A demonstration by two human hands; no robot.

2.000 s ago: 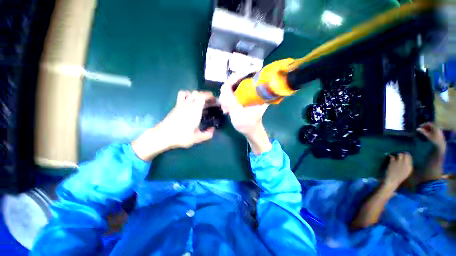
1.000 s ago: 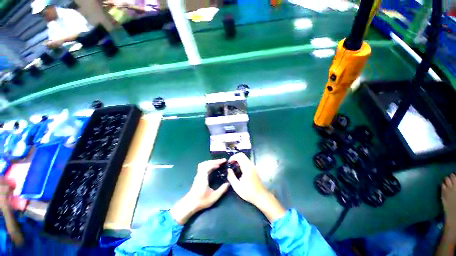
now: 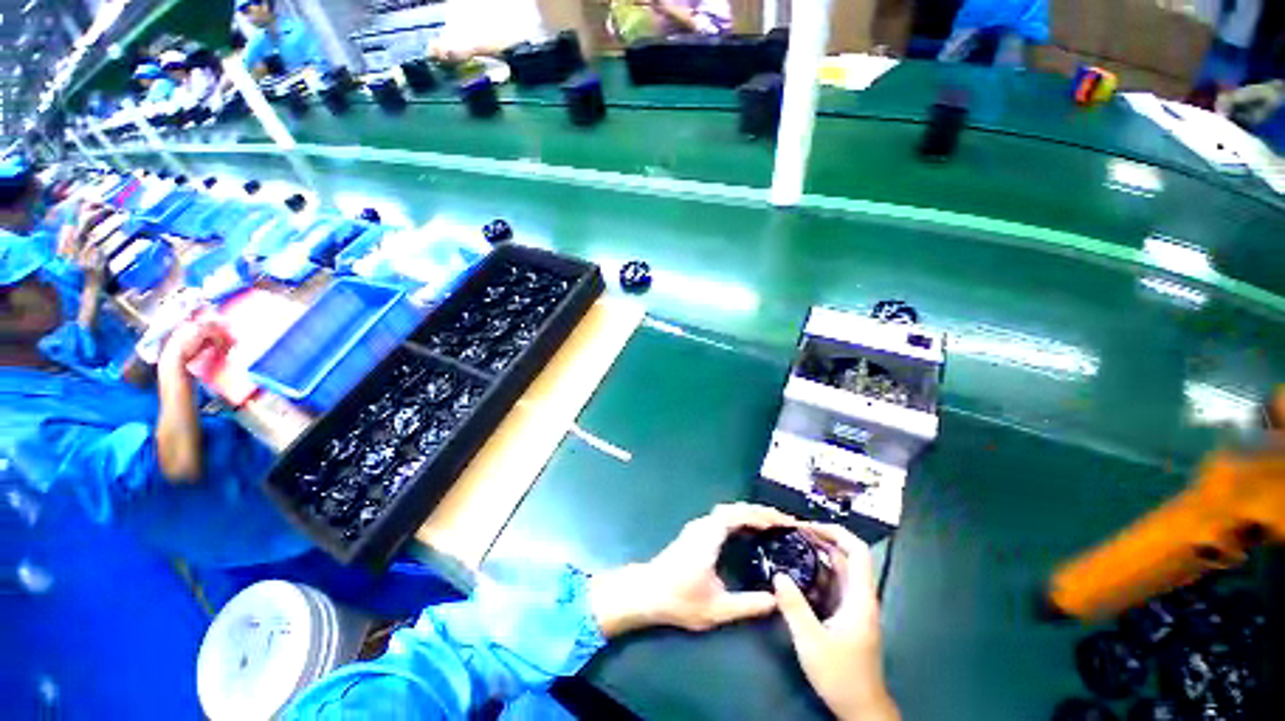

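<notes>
My left hand (image 3: 693, 575) and my right hand (image 3: 840, 627) hold a round black housing (image 3: 789, 558) between them, just in front of the pale grey screw feeder (image 3: 857, 423). Fingers of both hands wrap its sides; my right thumb lies over its face. Small screws (image 3: 863, 380) lie in the feeder's open hopper. The orange screwdriver (image 3: 1177, 535) hangs at the right, blurred, with no hand on it, above the pile of black parts (image 3: 1191, 655).
The long black divided tray (image 3: 440, 402) of round parts stands left on the cardboard sheet (image 3: 543, 430). Beyond it are a blue bin (image 3: 327, 335) and a neighbouring worker's hand (image 3: 193, 345). A white bucket (image 3: 268, 651) stands lower left. Single black parts (image 3: 636, 276) lie on the green bench.
The view has swung left, so bench things appear further right. Two seconds ago my right hand held the screwdriver; one second ago it was released. Both hands still hold the housing.
</notes>
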